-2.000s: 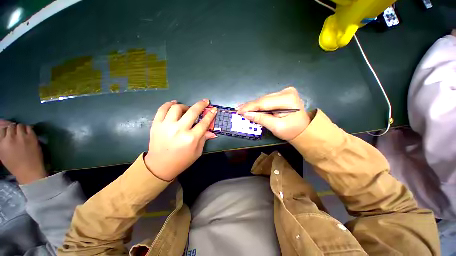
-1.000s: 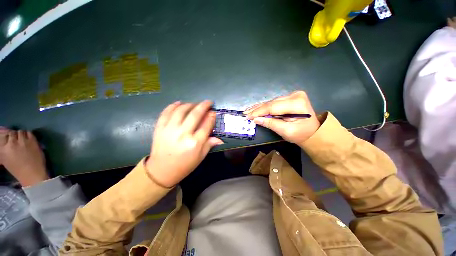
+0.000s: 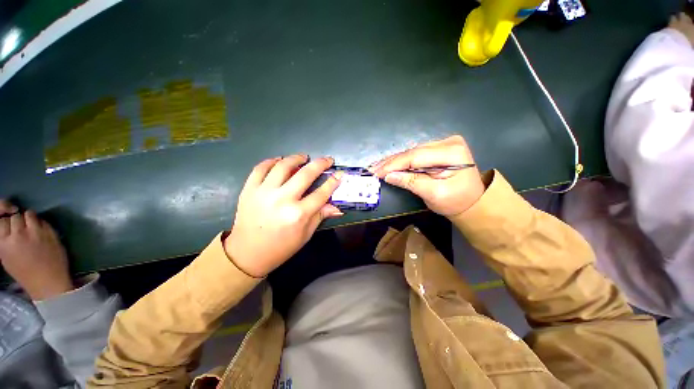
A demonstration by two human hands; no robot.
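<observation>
An open phone unit (image 3: 356, 190) with a dark blue rim and a white area with dark dots lies near the bench's front edge. My left hand (image 3: 278, 213) covers and holds its left end, fingers on top and thumb at the near side. My right hand (image 3: 430, 176) holds dark, thin tweezers (image 3: 449, 166) at the unit's far right corner; their tips are hidden by my fingers. The tape sheet (image 3: 183, 112), clear with two gold-brown striped blocks, lies beyond my left hand.
The dark green bench (image 3: 304, 68) spans the view. A yellow fan base (image 3: 484, 34) stands at the far right, with a white cord (image 3: 549, 95) curving to the bench edge. Another unit (image 3: 571, 8) lies behind it. Persons sit on both sides; a hand (image 3: 34, 251) rests at left.
My left hand now covers more of the unit, and the red end and dark grid no longer show. The tape sheet and fan base sit farther left in the view.
</observation>
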